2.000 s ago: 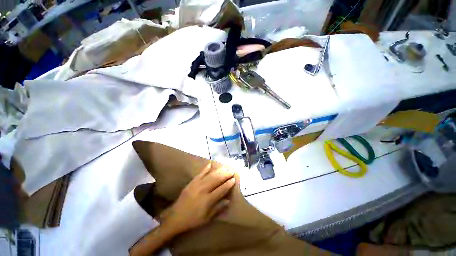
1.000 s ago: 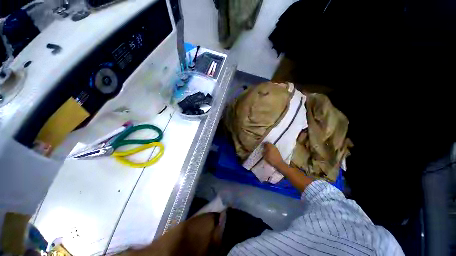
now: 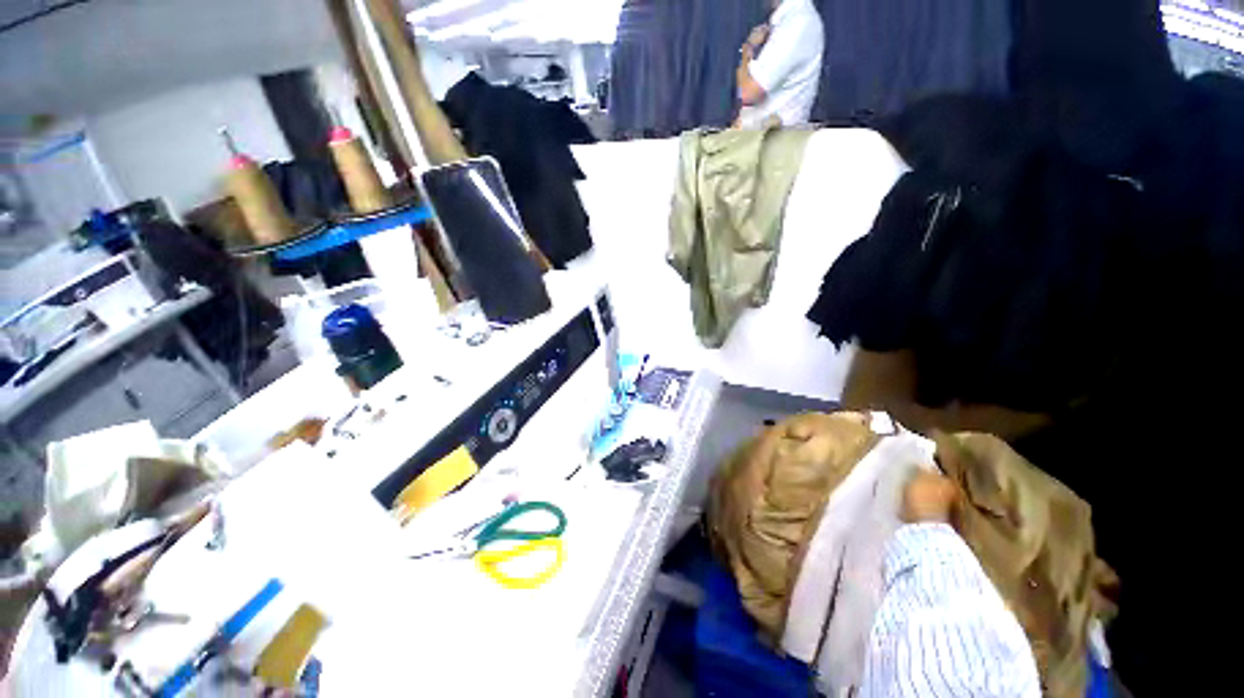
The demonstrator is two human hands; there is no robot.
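Observation:
A heap of brown garments (image 3: 789, 471) lies in a blue container (image 3: 744, 641) to the right of the sewing table. A pale grey-white panel (image 3: 835, 545) lies across the heap, partly beside my striped sleeve. My right hand (image 3: 930, 498) is on the pale panel near the top of the heap. It is small and blurred and its fingertips are hidden, so its grip is unclear. My left hand is out of the picture.
Scissors (image 3: 519, 545) with green and yellow handles lie on the white machine table (image 3: 587, 620). A dish of dark bits (image 3: 634, 461) sits near its edge. Dark garments (image 3: 982, 273) hang at right. A person (image 3: 785, 68) stands behind a white partition.
The view has swung from the machine to the right, then risen. The left hand on brown cloth has left the picture. My right hand has moved from the panel's lower end towards its upper part.

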